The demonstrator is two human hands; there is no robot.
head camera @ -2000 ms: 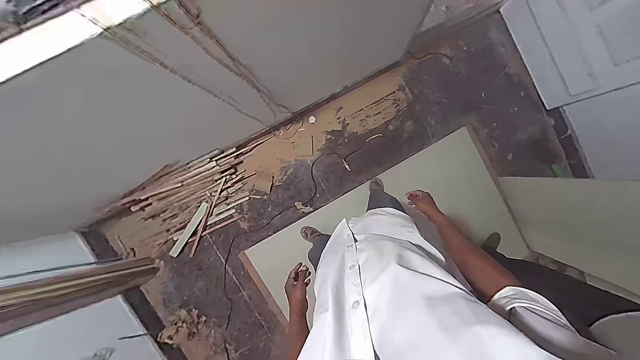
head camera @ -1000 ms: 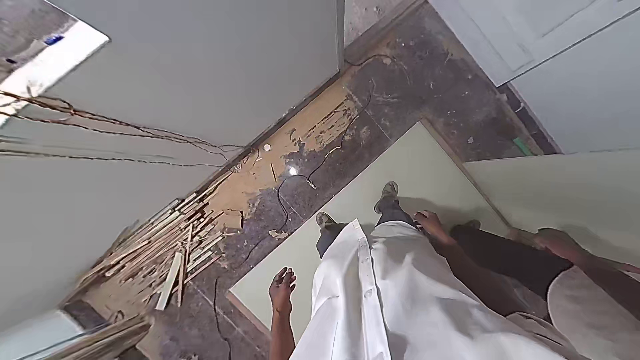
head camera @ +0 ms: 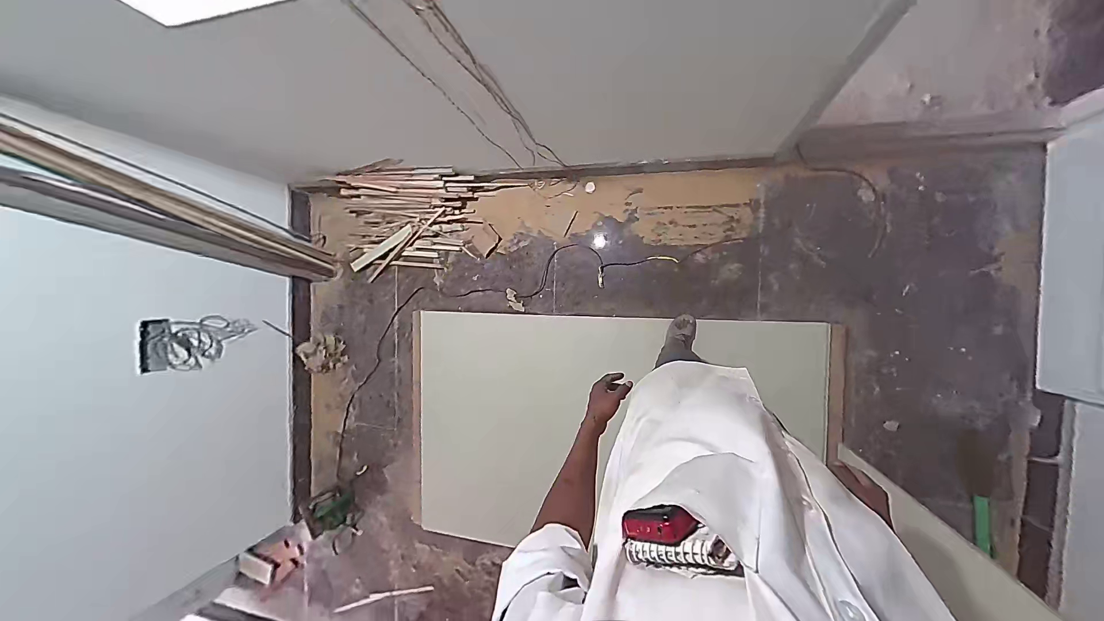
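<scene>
My left hand hangs above a pale flat panel on the floor, with fingers a little curled and nothing in it. At the right, a hand and forearm touch or lie close to the corner of a second pale panel; the white shirt partly hides them. I take this for my right hand, but its fingers are not clear. One shoe shows at the far edge of the floor panel. A red and black object and a white ribbed thing sit at the shirt's chest.
Thin wood strips lie piled by the far wall. A dark cable winds across the stained floor. Long strips stand at the left, near wires hanging from a wall box. A green object is at the right.
The view has turned a lot. Only one of my shoes shows now, where two showed before. The other person's dark-clothed leg, seen at the right earlier, is out of sight.
</scene>
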